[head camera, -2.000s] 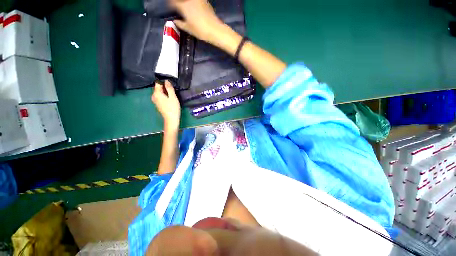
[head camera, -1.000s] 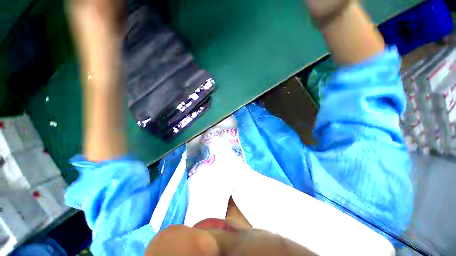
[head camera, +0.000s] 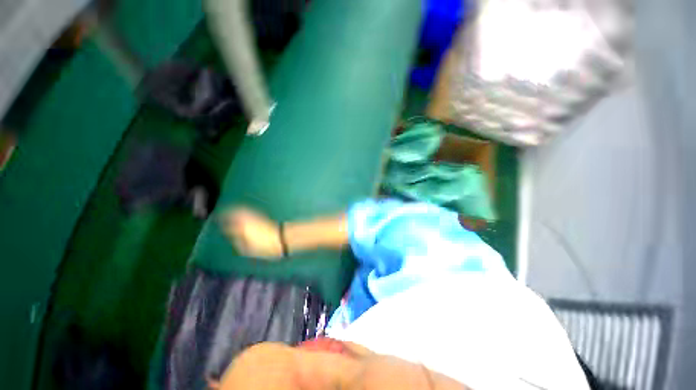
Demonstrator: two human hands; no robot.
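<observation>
The view is strongly blurred. A stack of dark grey mailers point(head camera: 236, 324) lies on the near end of the green bench point(head camera: 328, 137), with shiny print along its right edge. My right hand point(head camera: 252, 232) is over the bench just beyond the stack, with a dark band on the wrist. Its fingers are blurred and I see nothing clearly held. My left hand is not in view.
Another person's hand point(head camera: 259, 122) reaches onto the bench's far left side. Crumpled green plastic point(head camera: 443, 179) sits right of the bench edge. Massed white boxes point(head camera: 534, 76) stand at the upper right. Blurred dark shapes point(head camera: 156, 175) are on the left.
The view has swung right, along the bench. The box and mailer handled earlier are out of view. My left hand has left the picture; my right hand is now beyond the mailer stack.
</observation>
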